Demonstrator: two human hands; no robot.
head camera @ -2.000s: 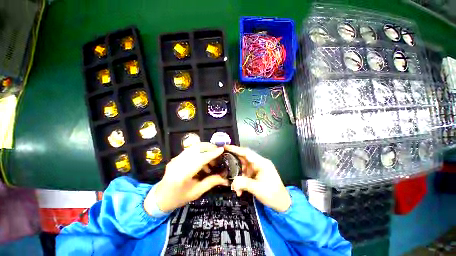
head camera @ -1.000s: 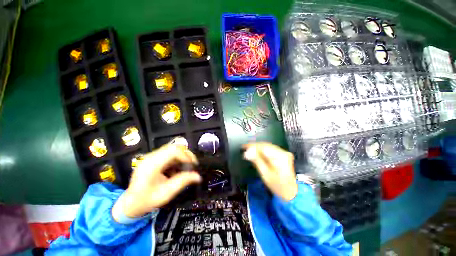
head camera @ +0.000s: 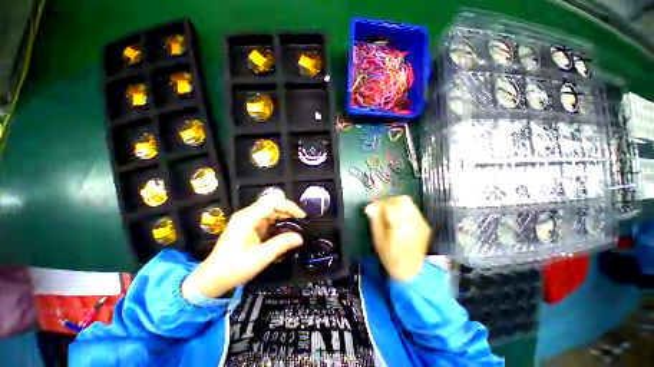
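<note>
My left hand (head camera: 247,247) is over the lower part of the middle black tray (head camera: 285,130). It holds a dark-rimmed round unit (head camera: 289,228) between thumb and fingers. My right hand (head camera: 401,235) is right of that tray, just below the loose wires (head camera: 380,172). It is blurred with fingers curled, and I cannot tell if it holds anything. In the tray's right column, a dark unit with a blue line (head camera: 320,254), a violet-white glossy unit (head camera: 315,202) and a dark glossy unit (head camera: 312,152) lie in pockets. Amber-faced units (head camera: 264,153) show in other pockets.
Another black tray (head camera: 167,132) with amber units stands at left. A blue bin (head camera: 388,69) holds tangled wires. A slim pale tool (head camera: 411,149) lies beside the clear tray stack (head camera: 531,143) at right. Another black tray (head camera: 502,304) shows below the stack.
My hands, together on a round unit two seconds ago, are apart. The lowest right pocket, hidden then, now shows a unit. My right hand is near the loose wires; my left holds a dark unit.
</note>
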